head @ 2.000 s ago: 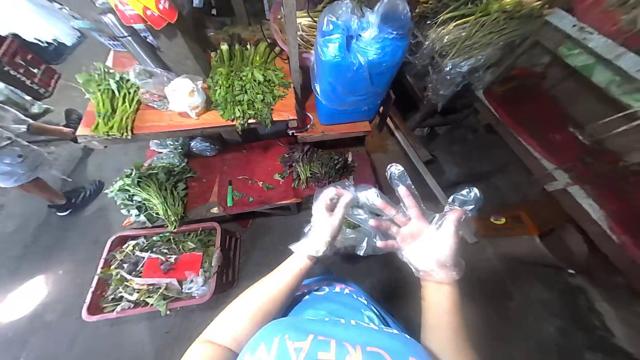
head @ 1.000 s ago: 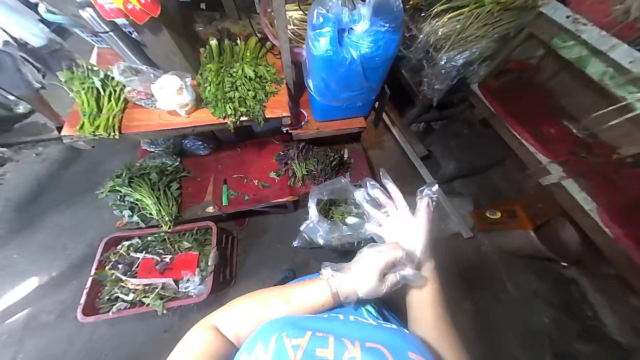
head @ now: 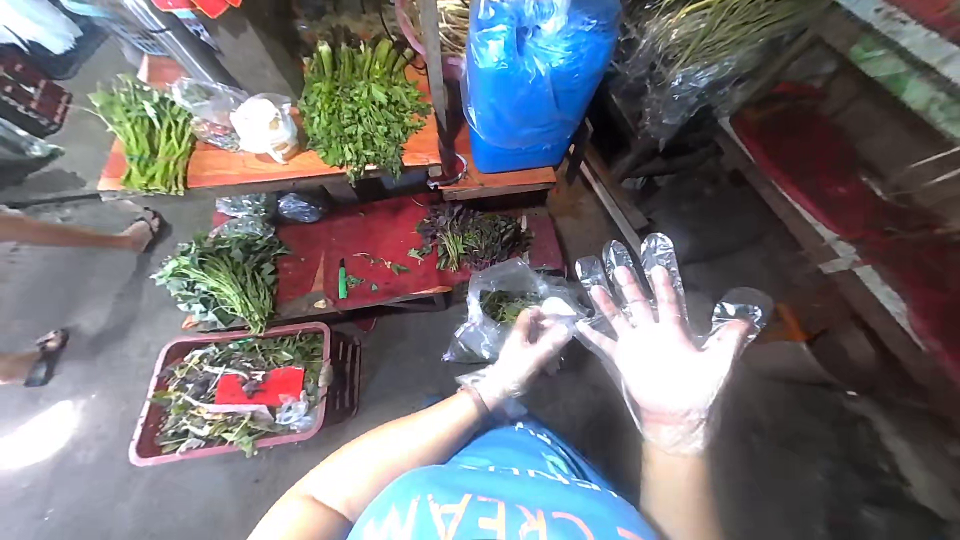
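Both my hands wear clear disposable plastic gloves. My right hand (head: pixel 667 367) is raised with its palm toward me and its fingers spread; loose, empty glove tips stick out beyond the fingers and thumb. Beside it, my left hand (head: pixel 529 349) has its thumb and fingertips pinched on thin plastic at the little-finger side of the right glove. Just behind my left hand, a clear plastic bag (head: pixel 484 334) holding green leaves stands open, partly covered by that hand.
A red-topped low table (head: pixel 360 232) bears a green-handled knife (head: pixel 343 280), dark leafy greens (head: pixel 480 236) and bundled stems (head: pixel 232 281). A pink crate (head: pixel 326 375) of leaf scraps stands on the floor. Behind are a blue container (head: pixel 525 97) and an orange bench (head: pixel 240 171). A person's feet (head: pixel 146 229) are at left.
My left hand has moved from the base of my right hand to its little-finger side. The fingers of my right hand are spread wider. A person's feet have come into view at left.
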